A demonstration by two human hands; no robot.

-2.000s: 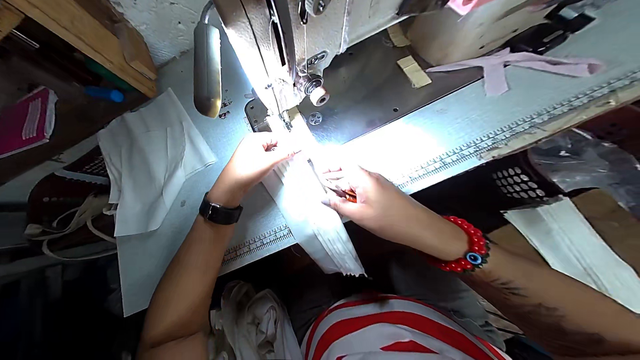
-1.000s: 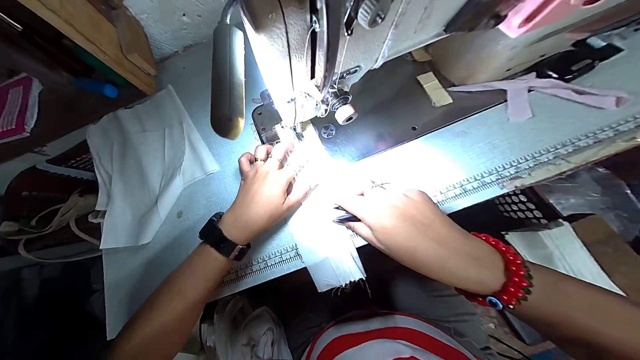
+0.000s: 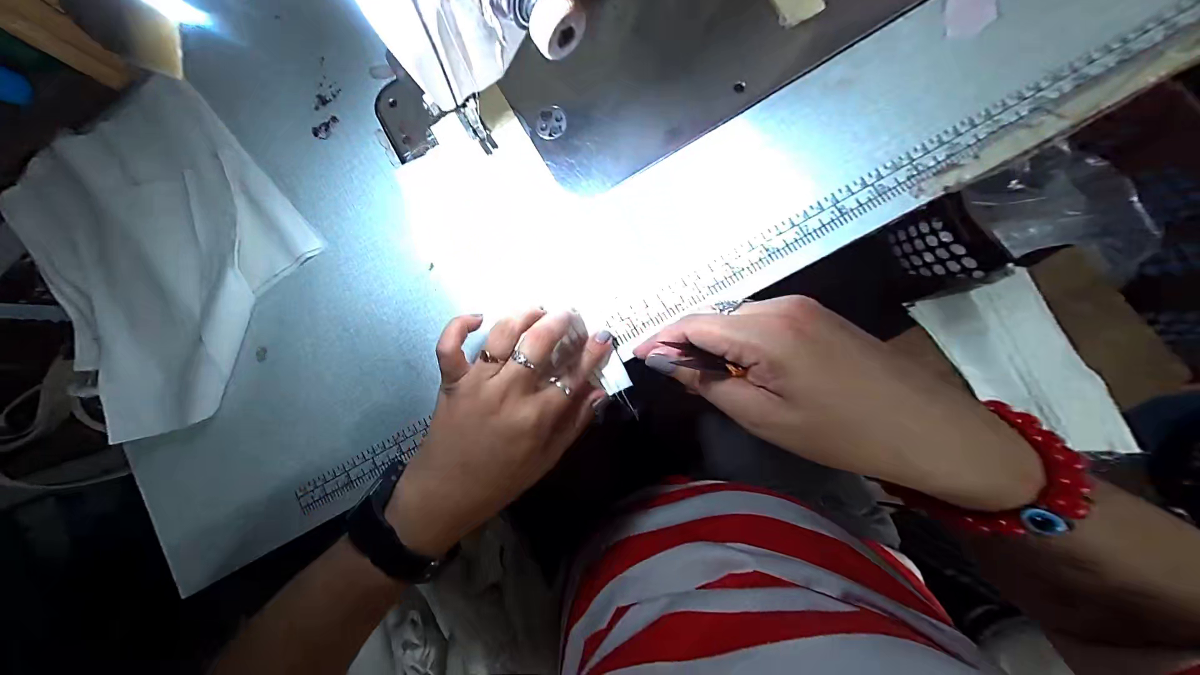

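Note:
A white cloth piece [image 3: 497, 225], washed out by the lamp, runs from under the presser foot [image 3: 476, 124] of a sewing machine to the table's front edge. On its near end lies my left hand [image 3: 511, 412], fingers curled and pinching the cloth near loose threads. Just right of that end, my right hand [image 3: 778, 375] grips a small dark pointed tool [image 3: 698, 358], probably thread snips or tweezers; its shape is partly hidden by my fingers. The two hands are apart.
Folded white cloth pieces [image 3: 150, 253] lie at the table's left. A printed ruler strip [image 3: 797, 230] follows the front edge. At the right below the table are a white cloth strip [image 3: 1027, 356], a clear plastic bag [image 3: 1069, 202] and a dotted dark item [image 3: 937, 248].
My left hand has moved from beside the presser foot to the cloth's near end at the table edge. My right hand still holds the dark tool. The view has shifted closer to the table.

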